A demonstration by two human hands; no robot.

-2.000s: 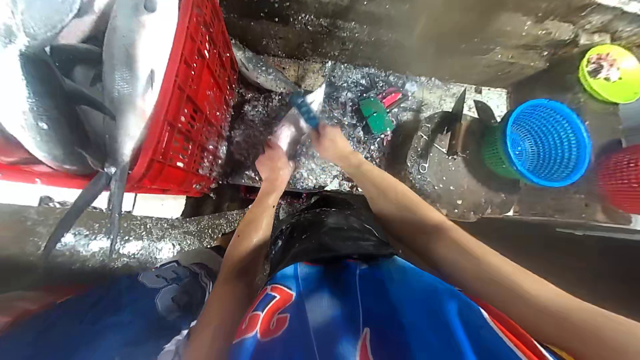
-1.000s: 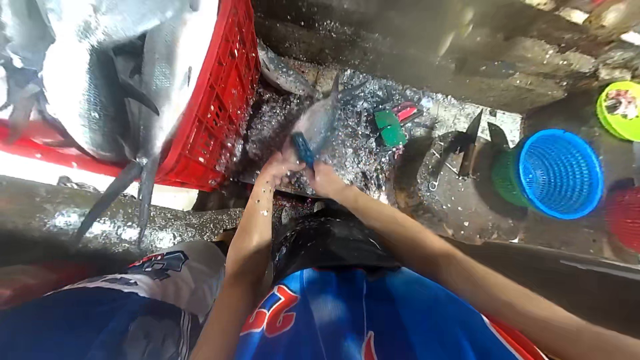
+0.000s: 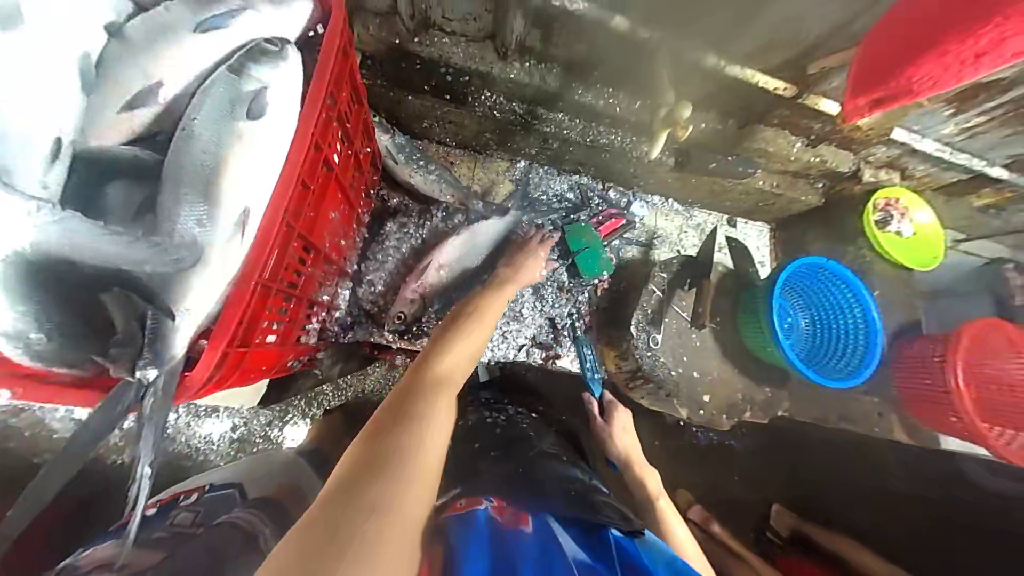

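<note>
My right hand (image 3: 614, 428) grips the end of a blue fish scaler (image 3: 588, 360), low and right of the fish, over the edge of the scale-strewn board. My left hand (image 3: 528, 258) reaches forward with its fingers spread, beside the tail end of a silver fish (image 3: 456, 268); whether it touches the fish I cannot tell. That fish lies slantwise, head toward me, on loose scales. Another fish (image 3: 420, 170) lies behind it, against the red crate. Just right of my left hand are a green block-like piece (image 3: 589, 250) and a red-pink object (image 3: 610, 222).
A red plastic crate (image 3: 300, 232) heaped with large fish (image 3: 232, 160) stands at left, tails hanging over its rim. Right are a knife (image 3: 704, 280), scissors (image 3: 658, 308), a blue basket (image 3: 828, 320), a red basket (image 3: 960, 384) and a yellow-green bowl (image 3: 904, 228). Another person's legs (image 3: 736, 528) show lower right.
My hands were together at the fish; now they are apart, the right drawn back toward me with the scaler, the left reaching forward. The fish now lies flat with its head toward me.
</note>
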